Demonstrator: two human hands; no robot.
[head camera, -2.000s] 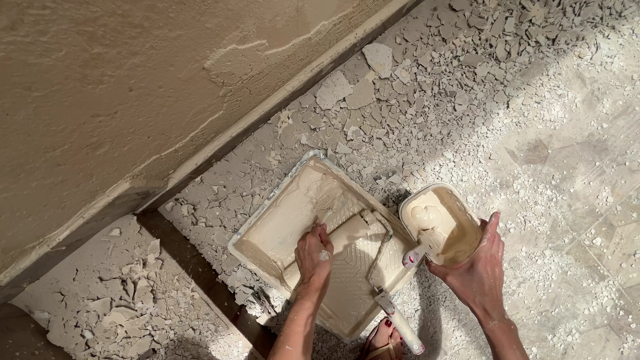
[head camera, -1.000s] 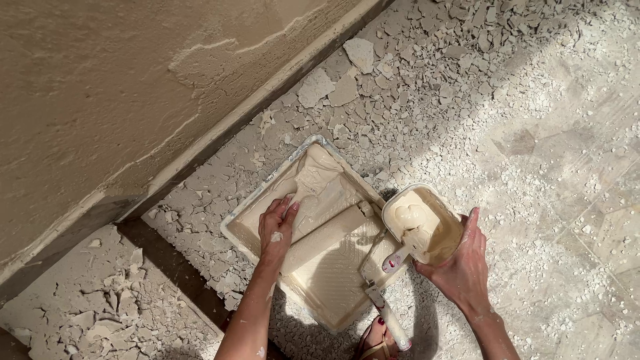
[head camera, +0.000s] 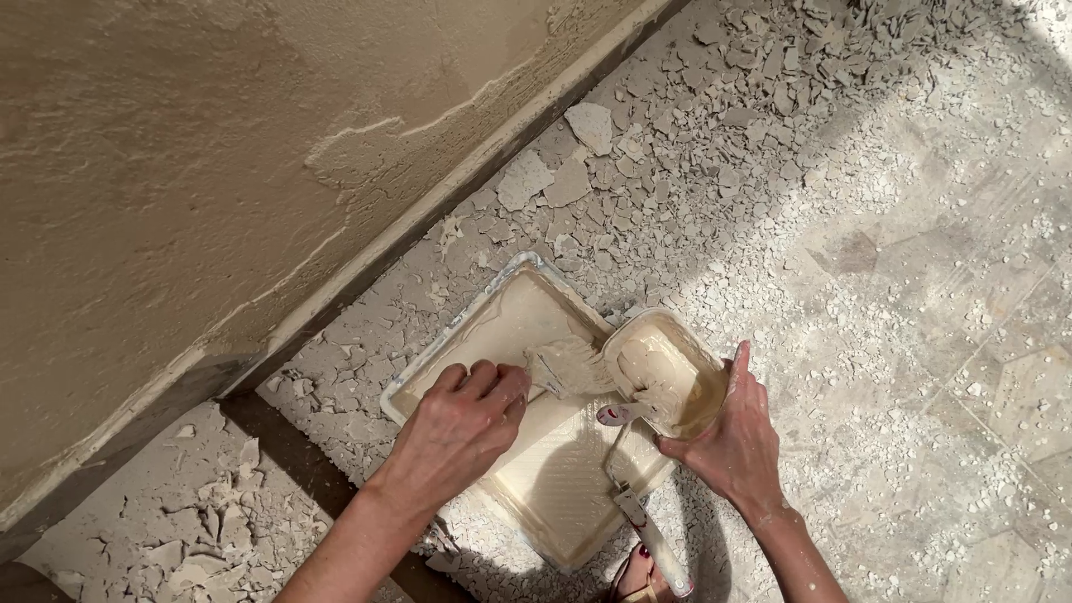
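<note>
My left hand (head camera: 469, 419) is over the paint tray (head camera: 452, 331), its fingertips pinching a flat, paint-coated piece (head camera: 569, 366); whether it is a paint skin or a tool is not clear. That piece reaches to the rim of a square plastic tub (head camera: 645, 352) of cream paint. My right hand (head camera: 733, 444) grips the tub from its right side and tilts it over the tray's right edge. A paint-smeared handle (head camera: 624, 413) sticks out of the tub. In the tray lies a paint roller, its sleeve partly hidden by my left hand and its handle (head camera: 657, 540) hanging over the lower right edge.
Plaster or paint flakes (head camera: 720, 142) cover the floor around the tray. The rough wall (head camera: 209, 167) with its base ledge runs diagonally at the left. A dark strip (head camera: 289, 444) crosses the floor at lower left. A sandalled foot (head camera: 641, 574) stands below the tray.
My left hand has moved from the tray's left part towards the tub, with the paint-coated piece now at its fingertips. My right hand keeps hold of the tub.
</note>
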